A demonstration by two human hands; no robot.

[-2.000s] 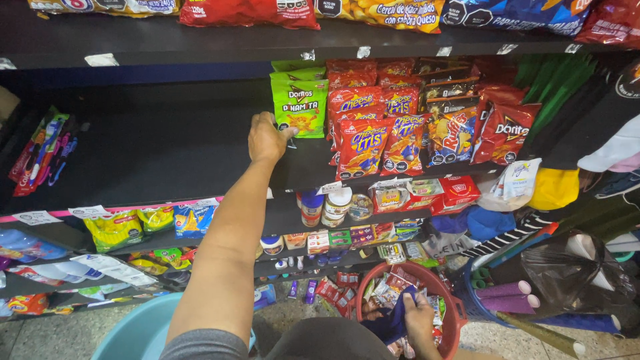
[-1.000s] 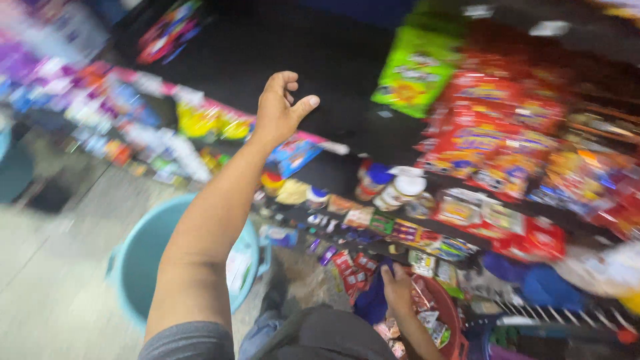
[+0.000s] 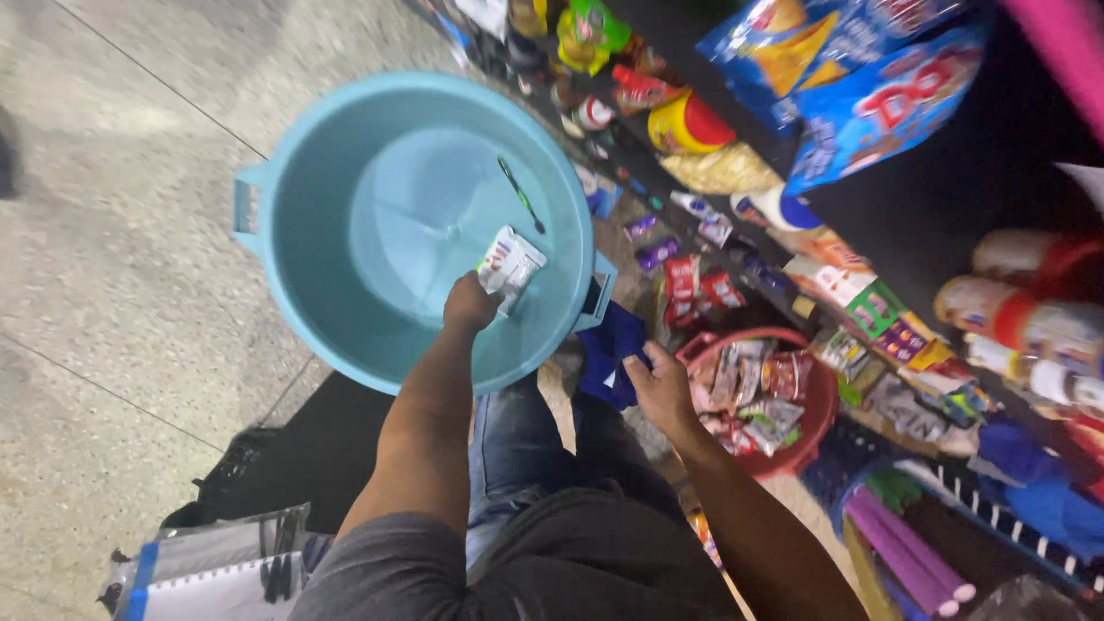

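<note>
My left hand (image 3: 472, 302) reaches down into a large light-blue plastic tub (image 3: 302, 285), its fingers on the near edge of a small white packet (image 3: 511, 263); whether they grip it is hard to tell. A green and black toothbrush (image 3: 521, 195) lies in the tub beyond the packet. At the tub's right side, my right hand (image 3: 660, 384) holds a dark blue cloth (image 3: 611, 349) between thumb and fingers.
A red basin (image 3: 819, 414) of small wrapped packets stands right of my right hand. Shelves with blue snack bags (image 3: 888, 112) and jars (image 3: 1018, 315) run diagonally at the right. Purple rolls (image 3: 906, 548) stand at lower right; plastic-wrapped notebooks (image 3: 216, 573) lie at lower left.
The view has swung down and left to the tub. My left hand has left the dark shelf and is now inside the tub at the packet. My right hand still holds the blue cloth.
</note>
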